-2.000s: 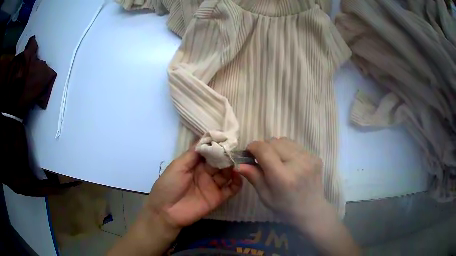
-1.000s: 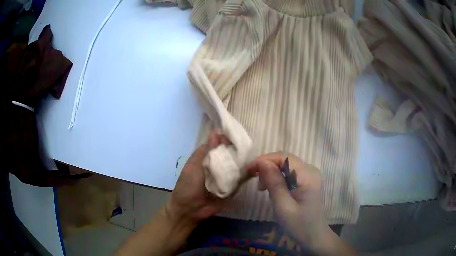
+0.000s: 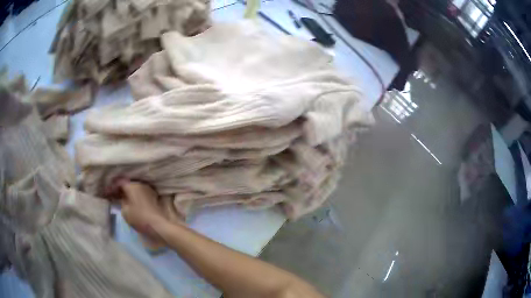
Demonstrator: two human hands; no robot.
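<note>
A thick pile of beige ribbed knit tops [image 3: 204, 116] lies in folded layers across the middle of the view. My right hand [image 3: 137, 205] reaches in from the lower right, its bent fingers against the pile's lower left edge. The fingertips are hidden in the cloth and blurred, so a grip cannot be confirmed. No snips can be made out in it. My left hand is not in view. Another beige ribbed top [image 3: 43, 198] lies at the left, blurred.
A bunched beige heap [image 3: 134, 35] stands at the upper left. Small dark objects [image 3: 317, 32] lie on the white table [image 3: 233, 227] behind the pile. Dark maroon cloth [image 3: 372, 23] is at the upper right. Grey floor [image 3: 361, 215] lies right of the table edge.
The view has swung right to the pile. The sleeve and my left hand have gone out of view. My right hand has left the sleeve and is at the pile.
</note>
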